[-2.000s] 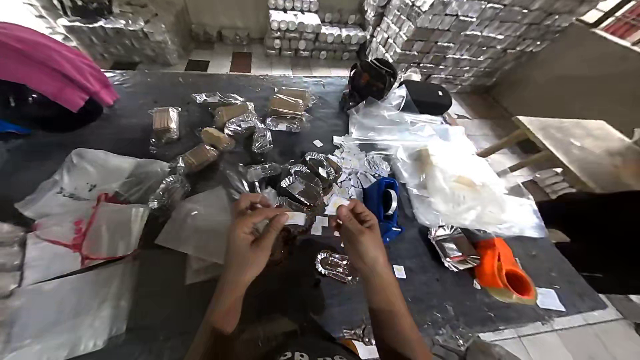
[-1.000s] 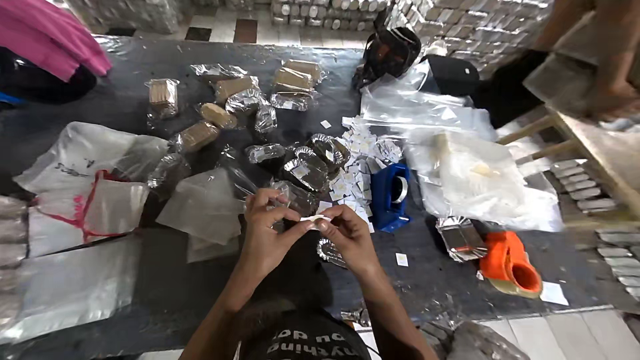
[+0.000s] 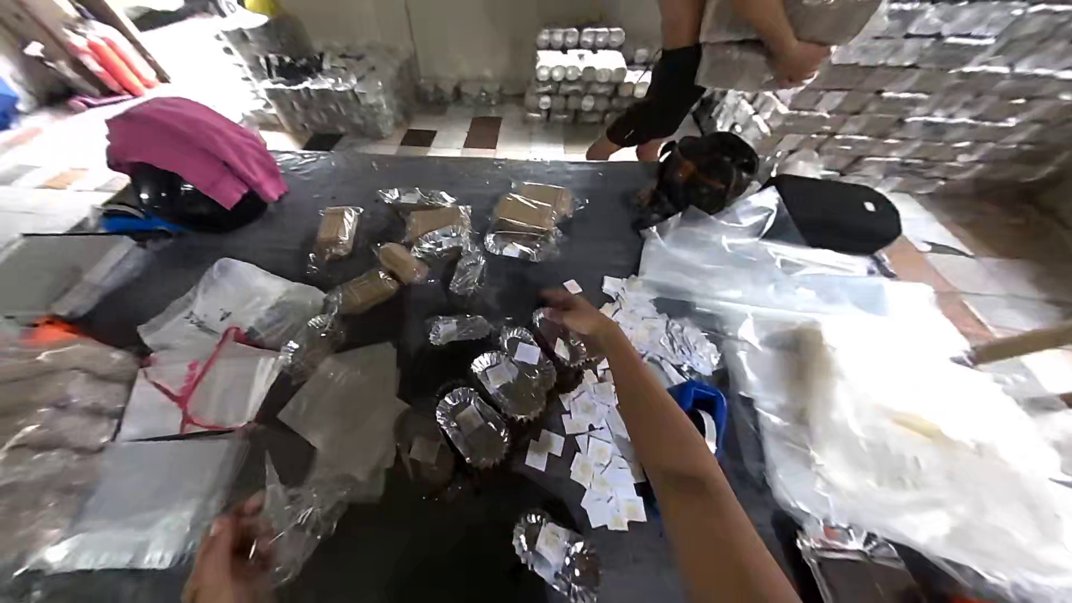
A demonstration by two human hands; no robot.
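At the lower left, my left hand [image 3: 230,544], blurred, grips a clear plastic bag [image 3: 306,511]. My right hand [image 3: 574,314] reaches over the table's middle, its fingers at a foil cup [image 3: 563,342] behind the others; whether it grips the cup is hard to tell. Several foil cups with white labels, one of them a front cup [image 3: 473,427], stand in a group left of my right forearm. Another foil cup [image 3: 557,553] lies nearer to me. A spread of small white paper squares [image 3: 603,461] lies beside the forearm, which partly hides a blue tape dispenser [image 3: 708,406].
Wrapped brown packs [image 3: 532,209] lie farther back. Plastic sheets [image 3: 904,419] cover the right side; clear bags [image 3: 172,494] lie at left. A pink cloth [image 3: 197,151] rests on a black object. A person [image 3: 670,84] carries a bundle beyond the table.
My hands, together over a small white piece a second ago, have parted: the left down to the plastic bag, the right forward to the foil cups. The view has swung up and left.
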